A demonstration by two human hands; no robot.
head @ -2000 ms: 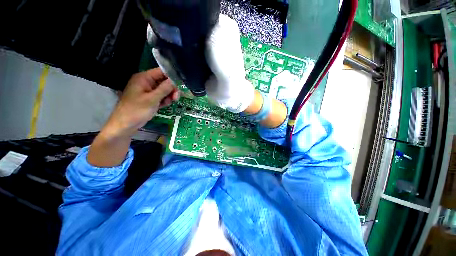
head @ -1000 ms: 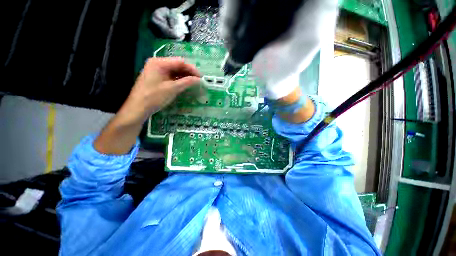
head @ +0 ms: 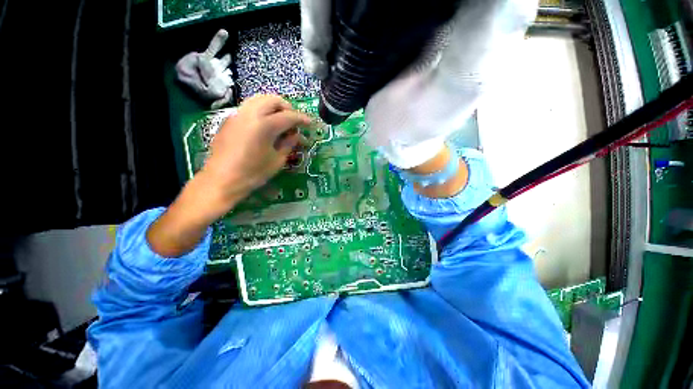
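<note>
A large green circuit board (head: 327, 201) with pale border lines lies in front of me. My right hand (head: 425, 99), in a white glove, grips a thick black electric screwdriver (head: 372, 53); its tip points down at the upper middle of the board. My bare left hand (head: 254, 148) is over the board's upper left, its fingertips close beside the screwdriver tip. Whether it pinches a screw is too small to tell. A screw tray (head: 277, 61) of glittering silver bits lies just beyond the board.
A crumpled grey-white glove (head: 207, 70) lies left of the tray. Another green board (head: 209, 9) is at the top edge. Black racks (head: 91, 114) stand at left. The screwdriver cable (head: 562, 156) crosses the right side, over the metal-railed conveyor (head: 617, 152).
The screwdriver and gloved hand moved from the board's left middle towards its upper part. The bare hand followed. The view shifted, showing more of the tray, the spare glove and a far board.
</note>
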